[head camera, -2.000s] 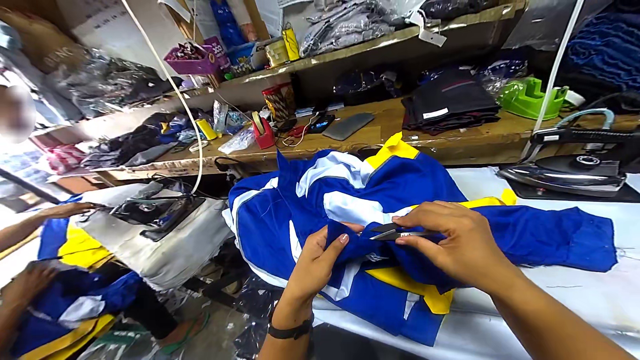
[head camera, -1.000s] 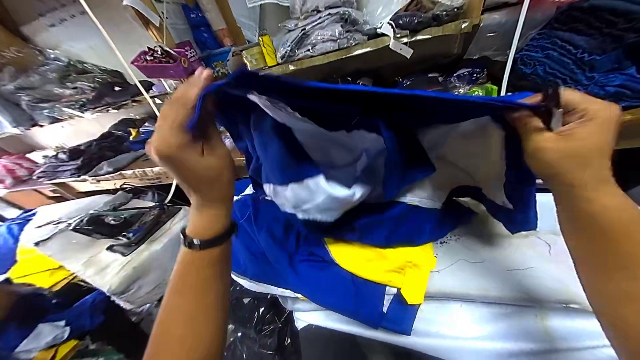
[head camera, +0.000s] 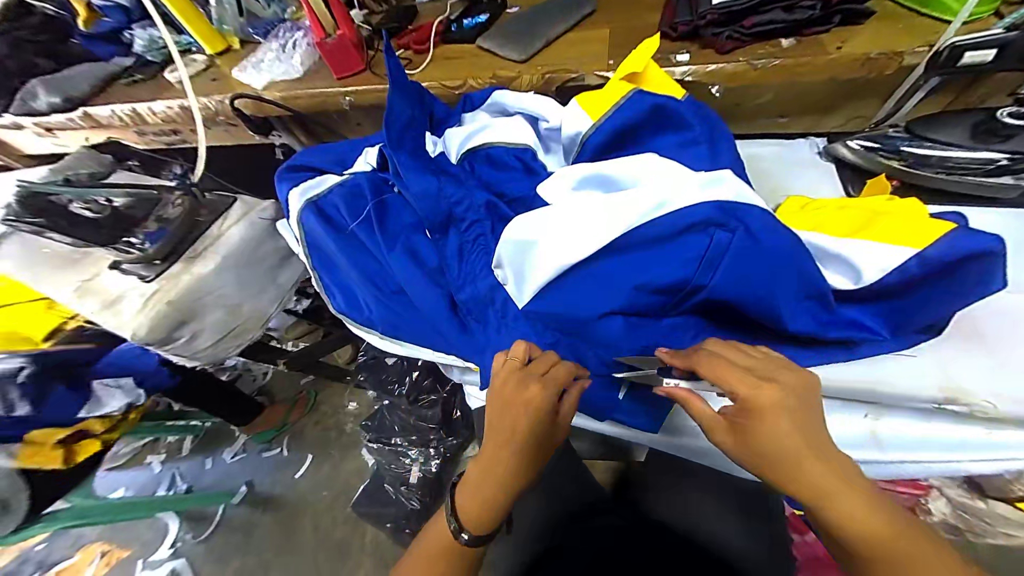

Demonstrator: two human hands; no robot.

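A blue, white and yellow garment lies bunched over the white-covered table. My left hand, with a ring and a dark wristband, pinches the blue edge nearest me. Just to its right, my right hand grips a pair of thread snips between thumb and fingers. The snips' blades are parted and point left at the blue fabric; whether they touch it I cannot tell. A loose thread lies across the garment's left part.
An electric iron rests at the right, another iron on the left board. Behind runs a wooden shelf with a grey pad. Dark plastic bags stand below left. A co-worker's foot shows at the left.
A second ago both hands held the garment's blue edge stretched up high. Now the garment lies on the table, and both hands are low at its near edge, with the snips' blades showing.
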